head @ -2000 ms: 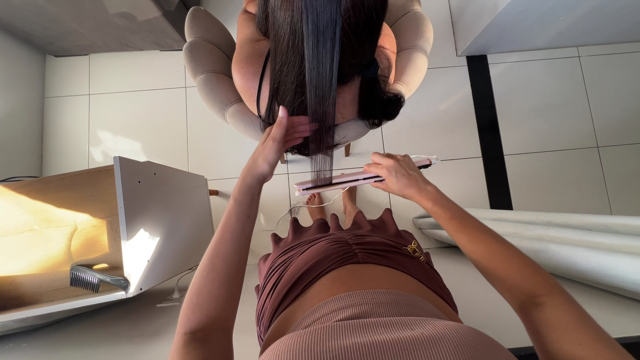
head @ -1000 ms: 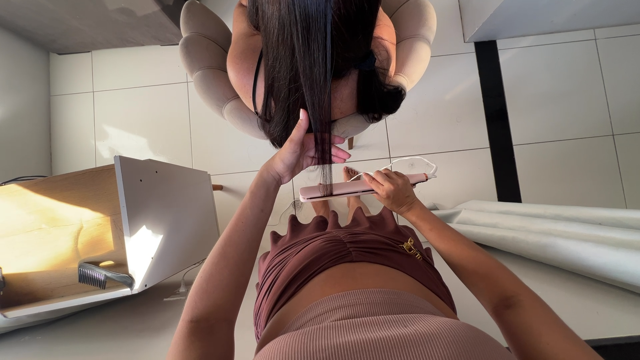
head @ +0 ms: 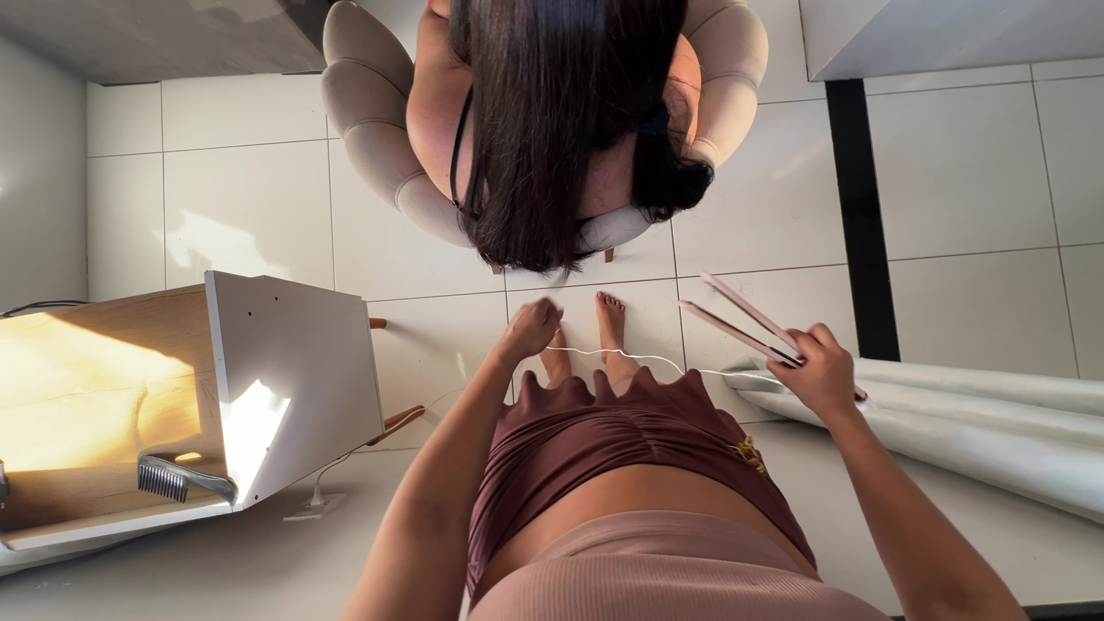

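Observation:
My right hand (head: 815, 366) holds a pink hair straightener (head: 750, 332) by its handle end, with its two plates apart and pointing up and left. My left hand (head: 532, 329) is just below the tips of a seated person's long dark hair (head: 543, 129); its fingers look curled and slightly blurred. A thin wisp of hair seems to hang near the fingers, and whether they pinch it is not clear. On the right of the person's neck, more hair is gathered in a dark hair tie (head: 653, 121). A white cord (head: 638, 355) runs between my hands in front of my legs.
The person sits in a padded beige chair (head: 366, 112). At left stands a white cabinet (head: 297, 379) with a wooden inside and a black comb (head: 183, 479) on its edge. Below it, a plug sits in an outlet (head: 316, 507). Pale curtain fabric (head: 966, 423) lies at right.
The straightener was around the ends of a hair section; now it is off the hair, its plates apart, further right. My left hand has moved down from beside the strand, its fingers now curled.

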